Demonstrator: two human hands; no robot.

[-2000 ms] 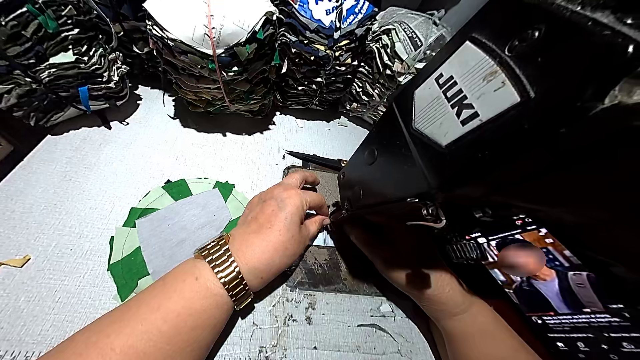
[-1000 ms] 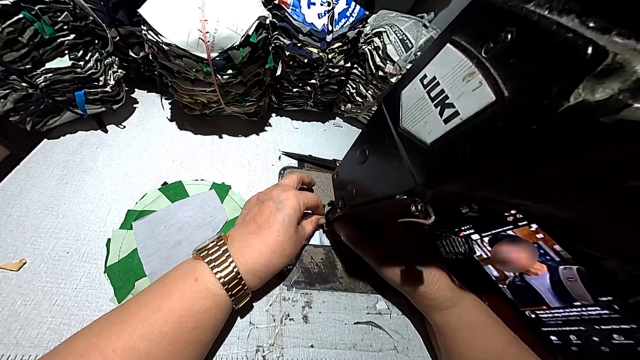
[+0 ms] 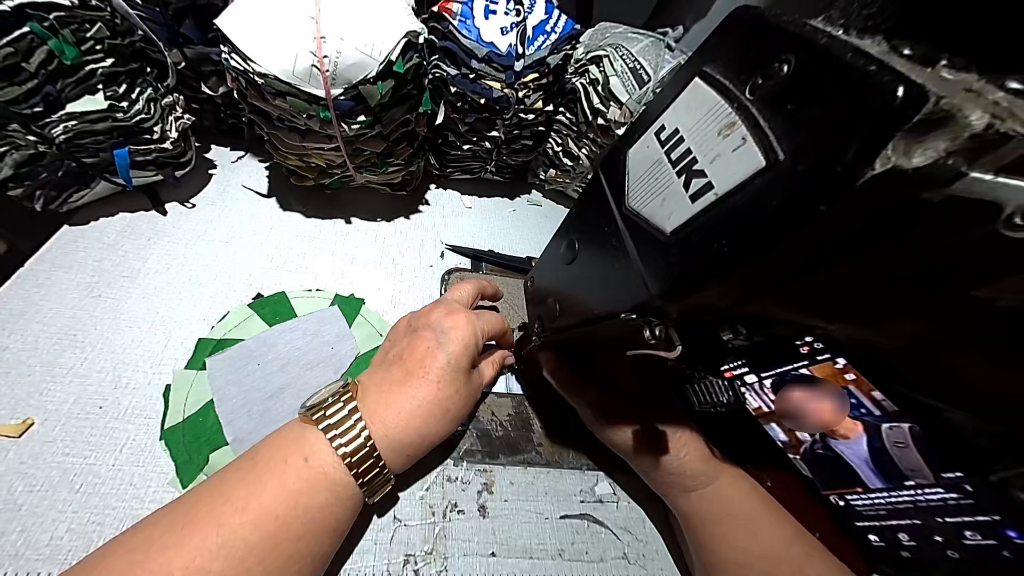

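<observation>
The head of a black Juki sewing machine (image 3: 624, 264) leans in from the right. My left hand (image 3: 448, 352), with a gold watch on the wrist, has its fingertips together at the needle area; what they pinch is too small to tell. My right hand (image 3: 624, 424) reaches in under the machine head from the right, its fingers hidden in shadow and behind the head. A green and pale green round fabric piece (image 3: 196, 436) with a grey patch (image 3: 280, 376) on it lies left of my left hand.
Tied stacks of cut fabric (image 3: 344, 136) stand along the back. A dark pointed blade (image 3: 488, 258) lies behind the metal machine bed plate (image 3: 520, 432). A lit phone (image 3: 864, 456) is at the right. A small tan scrap (image 3: 16, 428) lies at the far left.
</observation>
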